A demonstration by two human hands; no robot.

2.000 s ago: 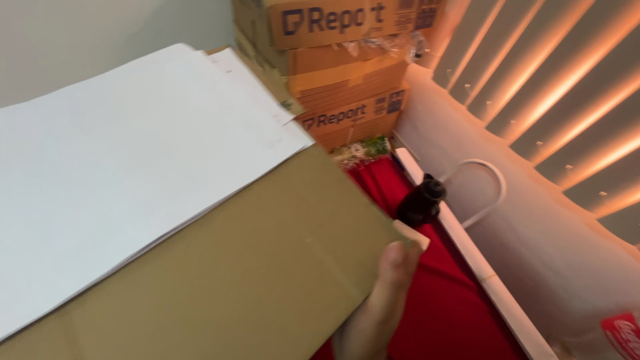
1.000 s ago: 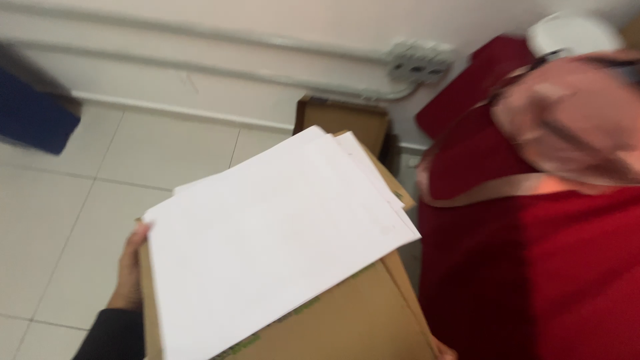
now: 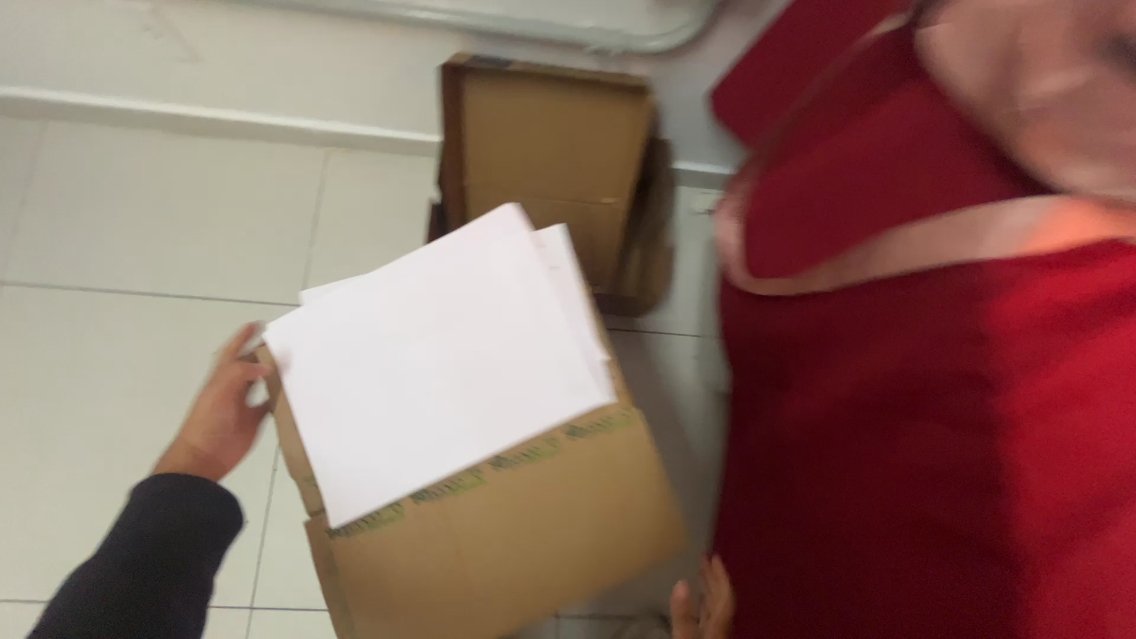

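A closed cardboard box (image 3: 515, 532), with a strip of printed tape along its top, is tilted at the lower middle of the head view. Loose white paper sheets (image 3: 444, 364) lie on it, slightly fanned out. My left hand (image 3: 222, 404), in a dark sleeve, grips the box's left edge near the papers' corner. My right hand (image 3: 706, 599) is at the bottom, beside the box's lower right corner, its fingers apart and not plainly touching the box; the rest of it is out of view.
An open cardboard box (image 3: 550, 133) stands on the tiled floor (image 3: 142, 373) against the white wall (image 3: 222, 62), just beyond the papers. A red cloth-covered surface (image 3: 870, 426) fills the right side, with a blurred pink item (image 3: 1029, 98) and its strap on it. A grey conduit (image 3: 568, 31) runs along the wall.
The view has swung from the stacked boxes and window blinds to the floor and wall. The box and papers have come along with my left hand, and my right hand now shows apart from the box's edge.
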